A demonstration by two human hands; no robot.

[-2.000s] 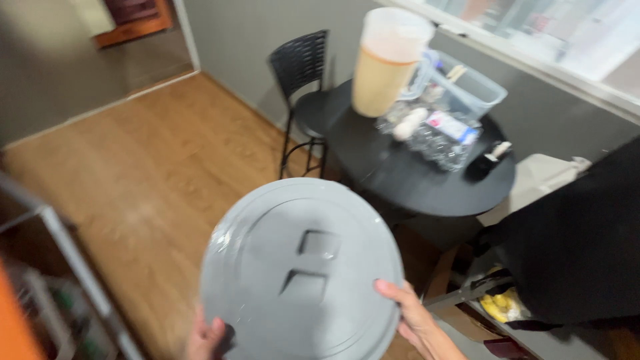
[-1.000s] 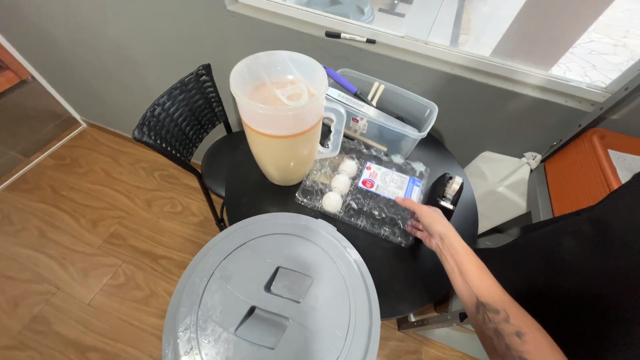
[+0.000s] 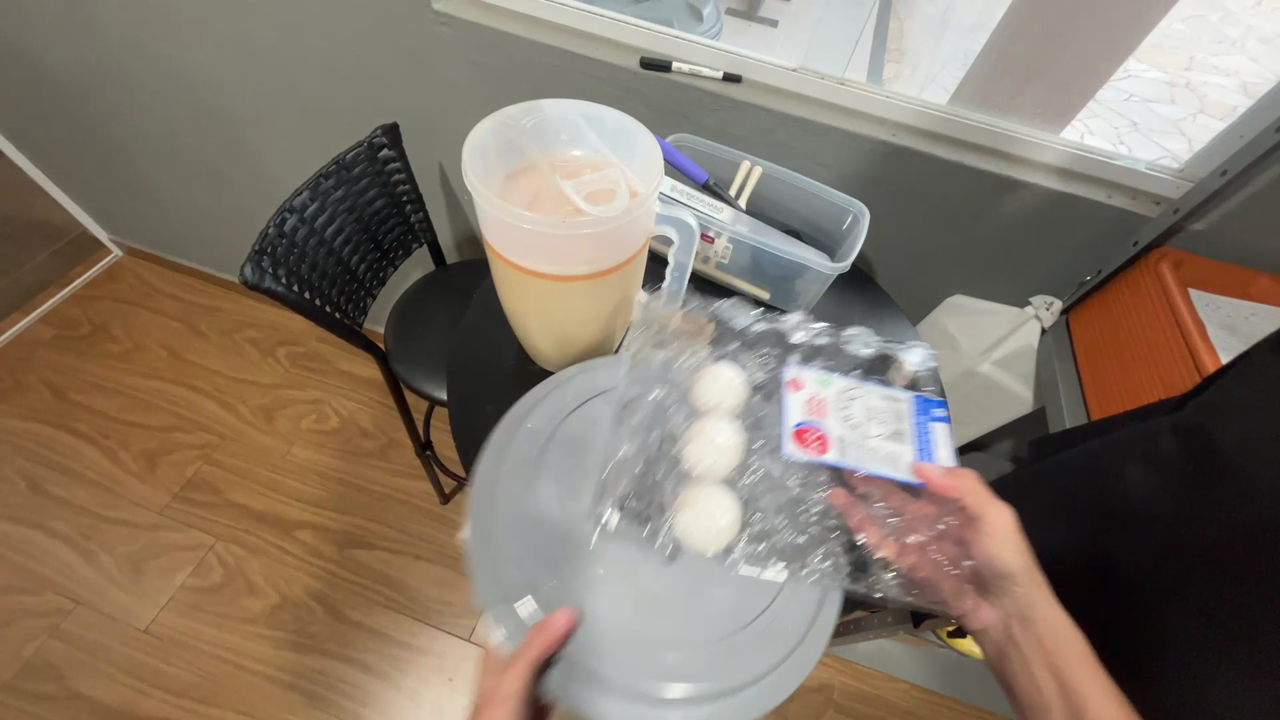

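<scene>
My left hand (image 3: 525,665) grips the near left rim of a round grey plastic lid (image 3: 690,640), its thumb on top. My right hand (image 3: 930,540) holds the right end of a clear plastic egg carton (image 3: 780,510), fingers beneath and thumb by its printed label (image 3: 865,425). Inside the carton, three white eggs (image 3: 712,448) stand in a row. The carton's left part overlaps the lid; whether it rests on it cannot be told. Just beyond, a tall translucent pitcher (image 3: 570,300) of beige liquid stands on the round black table (image 3: 480,370).
Behind the pitcher, a clear plastic bin (image 3: 790,260) holds a purple-handled tool and sticks. A marker (image 3: 690,70) lies on the window ledge. A black woven chair (image 3: 340,235) stands left of the table. An orange plastic object (image 3: 1130,330) and black fabric (image 3: 1160,530) are at right.
My right hand has lifted the egg carton from the black table and brought it over the grey lid. My left hand, unseen one second ago, now shows on the lid's rim.
</scene>
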